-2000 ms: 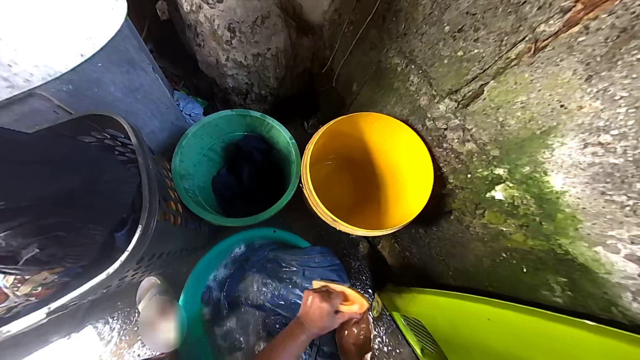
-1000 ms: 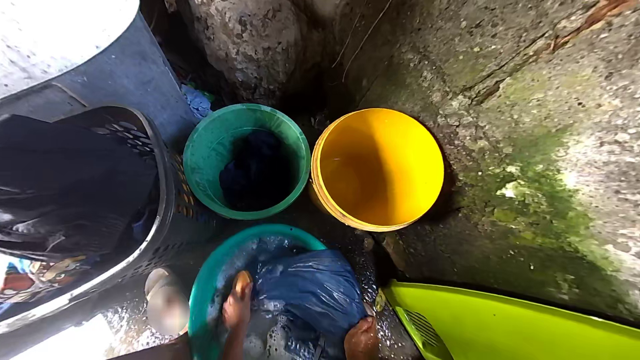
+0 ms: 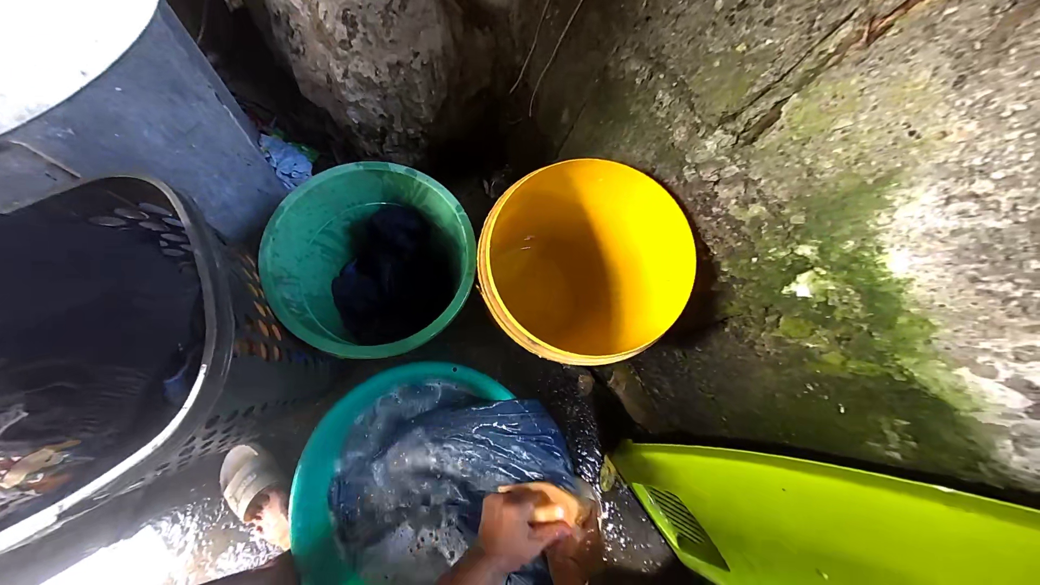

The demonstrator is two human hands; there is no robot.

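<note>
A wet dark-blue cloth (image 3: 520, 431) lies in soapy water in a teal plastic basin (image 3: 313, 487) at the bottom centre. My left hand (image 3: 510, 532) is closed on a yellow-orange object (image 3: 548, 497), perhaps a bar of soap or a scrubber, over the cloth's right part. My right hand (image 3: 575, 552) is close beside it at the basin's right side; it is partly hidden and blurred, so its grip is unclear. Behind the basin stand a green plastic bucket (image 3: 284, 301) with dark cloth (image 3: 390, 268) inside and a yellow bucket (image 3: 642, 268) holding some clear liquid.
A dark perforated laundry basket (image 3: 215, 325) with dark fabric stands at left. A foot in a sandal (image 3: 248, 479) is beside the basin. The lime-green plastic object (image 3: 796, 512) lies at lower right, below a rough mossy wall (image 3: 845, 268). The floor is wet.
My left hand has moved from the basin's left side, where it was one second ago, back to the right over the cloth, with the yellow-orange object still in it.
</note>
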